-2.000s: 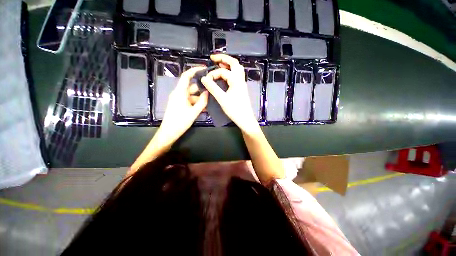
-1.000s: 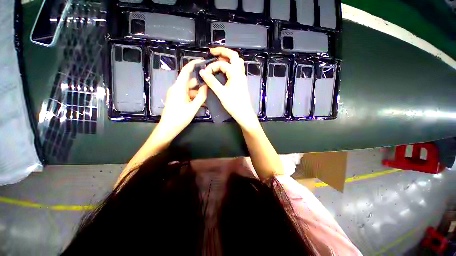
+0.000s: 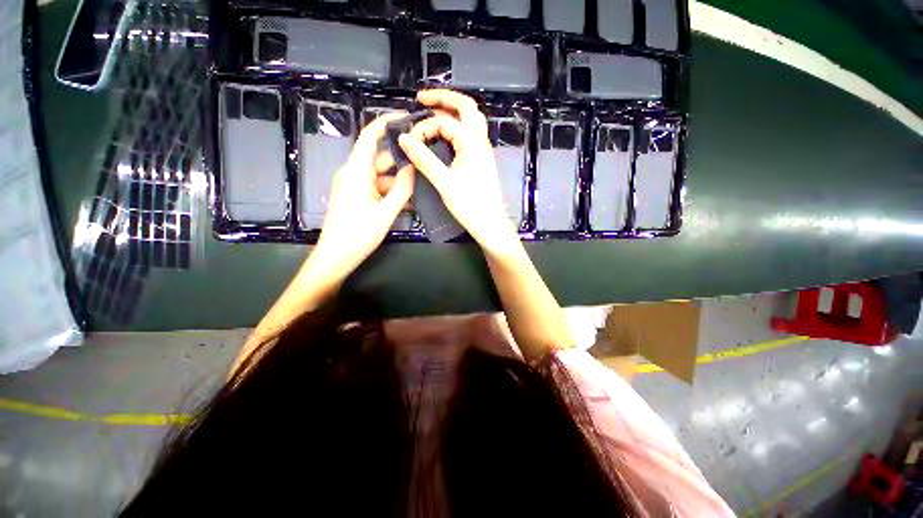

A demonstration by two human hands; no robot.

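Note:
A dark grey phone case (image 3: 435,210) is held over the lower row of the black blister tray (image 3: 405,90). My left hand (image 3: 366,192) holds it from the left near its upper end. My right hand (image 3: 457,167) is at the same end, thumb and index fingertips together on its dark camera area. Whether a small piece is between those fingertips cannot be told. Grey translucent phone cases (image 3: 255,162) lie in the tray pockets, upright in the lower and upper rows, sideways in the middle row.
Shiny gridded adhesive sheets (image 3: 142,218) lie left of the tray, with a smartphone (image 3: 91,40) above them. A whitish sheet (image 3: 35,223) is at far left. A cardboard box (image 3: 663,339) and red stool (image 3: 838,312) are below the bench edge.
The tray, sheets and smartphone sit slightly higher and further left in view. Both hands stay together at the case's upper end, with only slight finger movement.

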